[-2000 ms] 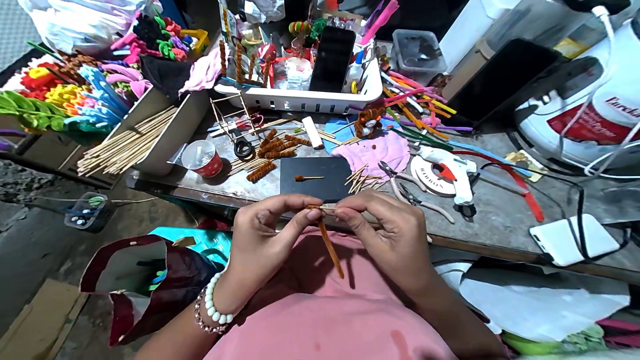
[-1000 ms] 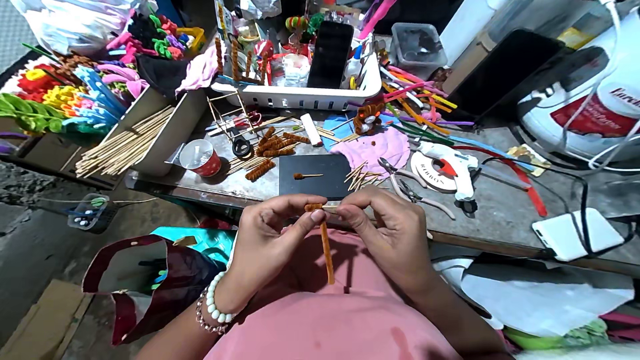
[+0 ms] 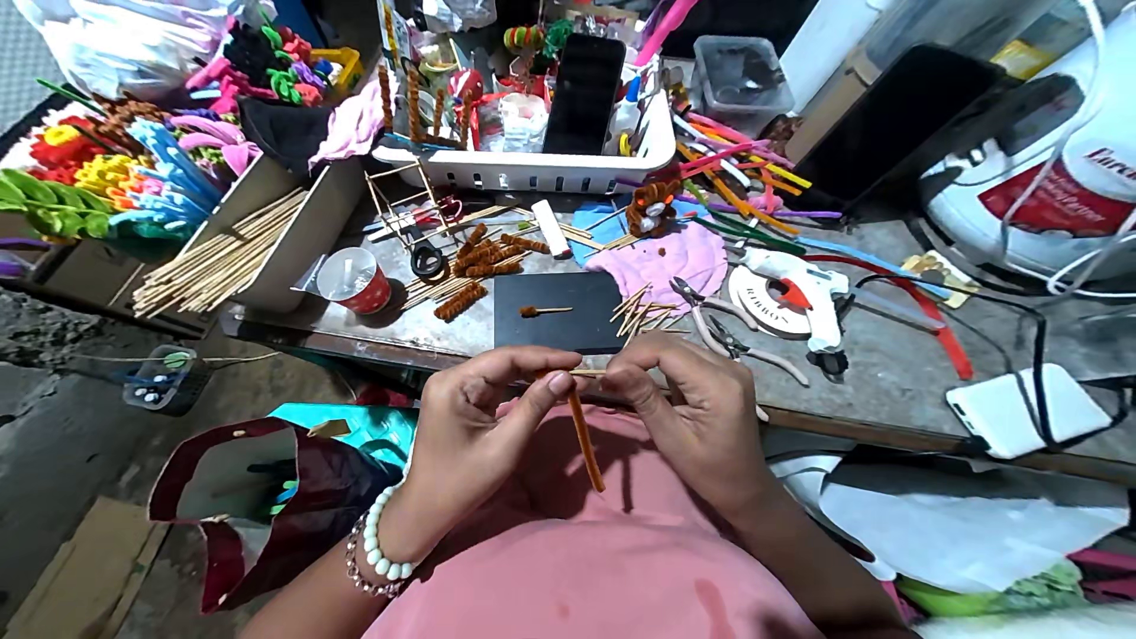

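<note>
Between my left hand (image 3: 493,413) and my right hand (image 3: 688,404), a thin wooden stick (image 3: 587,373) is pinched level. A brown pipe cleaner (image 3: 586,444) hangs down from the stick beside my left fingertips; its top end is hidden by the fingers. Beyond the hands lies a flat black rectangle (image 3: 577,288) bearing a short stick with a brown wrapped tip (image 3: 530,311). Coiled brown pipe cleaners (image 3: 484,257) lie behind it to the left. Short sticks (image 3: 635,311) rest on a pink cloth (image 3: 670,266), and pliers (image 3: 710,324) lie to the right.
A white basket (image 3: 532,169) stands at the back with a phone (image 3: 586,93) upright in it. A glue gun (image 3: 812,288) lies on a ribbon spool (image 3: 754,302). At left are a red cup (image 3: 368,293), scissors (image 3: 428,260) and a box of sticks (image 3: 231,248). Cables cross the right side.
The hanging pipe cleaner has changed its slant, from nearly straight down to leaning right at its lower end. Both hands stay at about the same place.
</note>
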